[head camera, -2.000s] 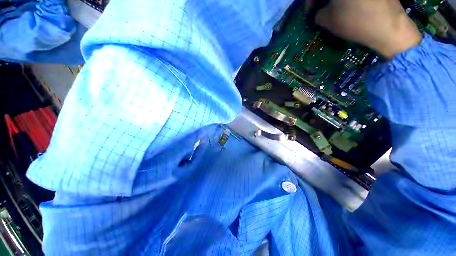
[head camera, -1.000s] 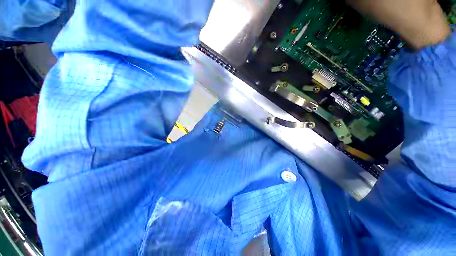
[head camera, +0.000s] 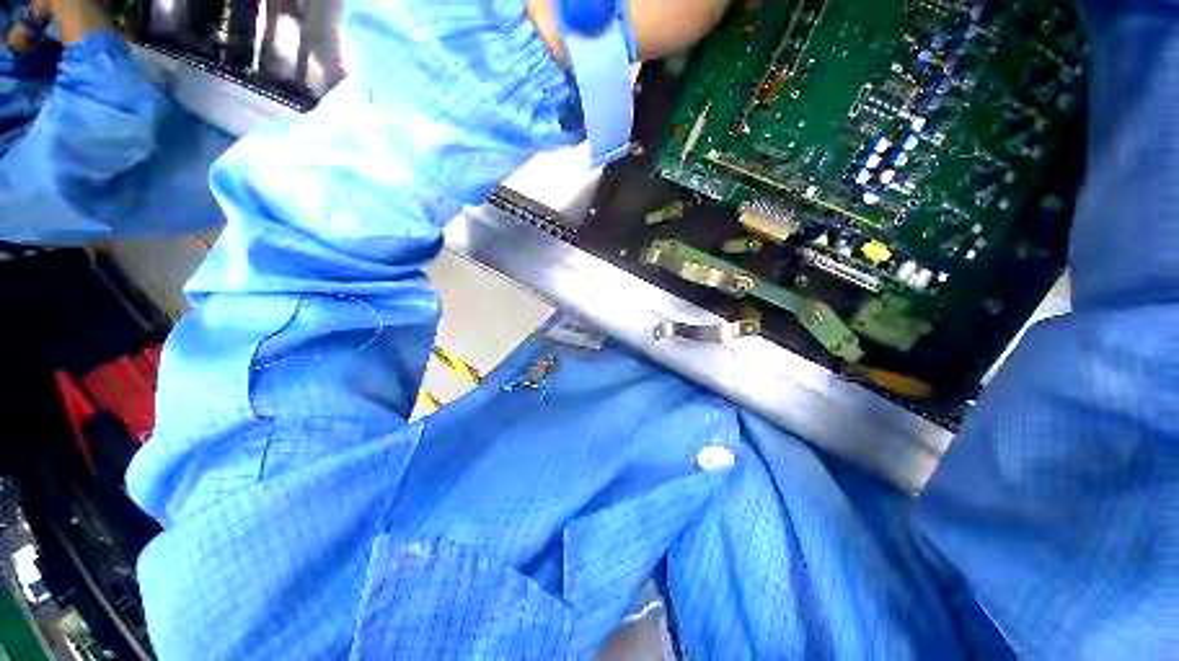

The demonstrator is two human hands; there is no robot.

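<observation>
A green circuit board (head camera: 828,142) lies in a black carrier (head camera: 621,222) at the upper right, with a yellow component (head camera: 875,251) near its lower edge. Pale green clamps (head camera: 763,294) sit on the carrier. My left hand (head camera: 672,23) is at the top edge beside the board's upper left corner, with a blue wrist strap (head camera: 599,80). Its fingers are cut off by the edge, so its grip is hidden. My right hand is out of the picture; only its sleeve (head camera: 1073,478) shows at the right.
A silver conveyor rail (head camera: 621,300) runs diagonally between the carrier and my smock, with a dark chain (head camera: 533,216) along it. Another person's hand (head camera: 78,18) and blue sleeve are at the upper left. Red items (head camera: 116,400) lie at the left.
My right hand has left the board and gone out of view. My left wrist and part of that hand have come into view at the top. More of the board shows.
</observation>
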